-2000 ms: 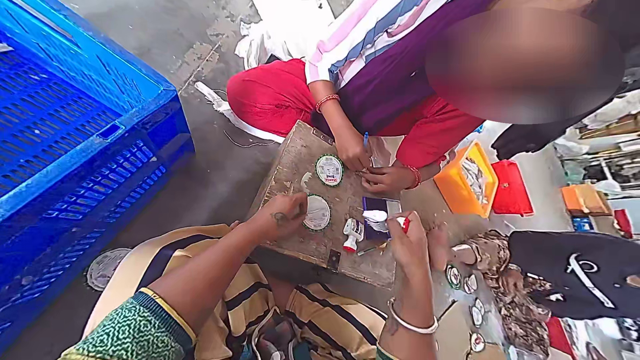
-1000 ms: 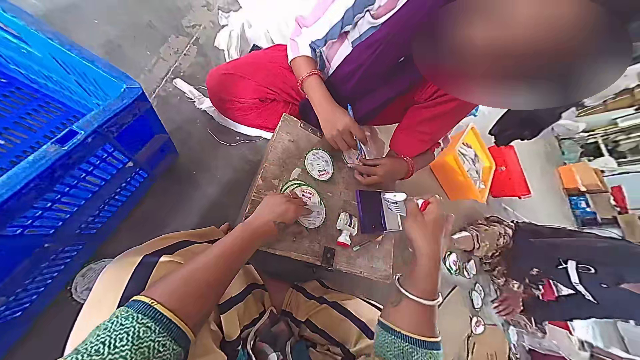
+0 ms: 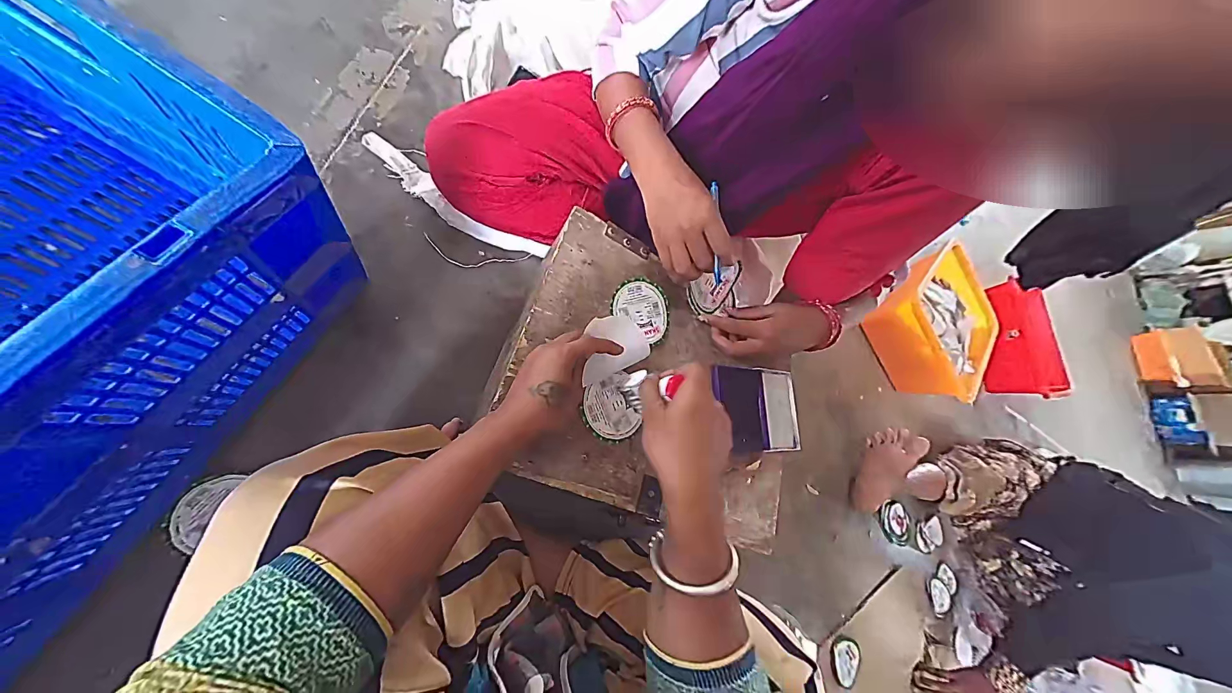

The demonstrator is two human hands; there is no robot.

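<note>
My left hand (image 3: 553, 377) holds a thin whitish translucent piece (image 3: 617, 348) by its edge, above the wooden box top (image 3: 568, 460). Closed around a small white bottle with red parts (image 3: 637, 382) is my right hand (image 3: 685, 419); the bottle's tip points left, over a round printed disc with a green rim (image 3: 612, 408). A similar disc (image 3: 641, 311) lies just beyond, partly behind the whitish piece. A dark purple ink pad with a light lid (image 3: 754, 409) is right of my right hand. Across the box, a co-worker's hands hold a blue pen (image 3: 716, 226) and another disc (image 3: 713, 291).
A big blue plastic crate (image 3: 298, 212) stands at the left. An orange bin (image 3: 932, 322) and a red lid (image 3: 1027, 339) are at the right. Several discs (image 3: 845, 662) lie on the floor near another seated person (image 3: 1088, 568) at the lower right. One more disc (image 3: 200, 512) is beside the crate.
My left hand has lifted off the discs and now holds a whitish piece. My right hand has moved left from beside the ink pad, and the small bottle that stood on the box is now in it.
</note>
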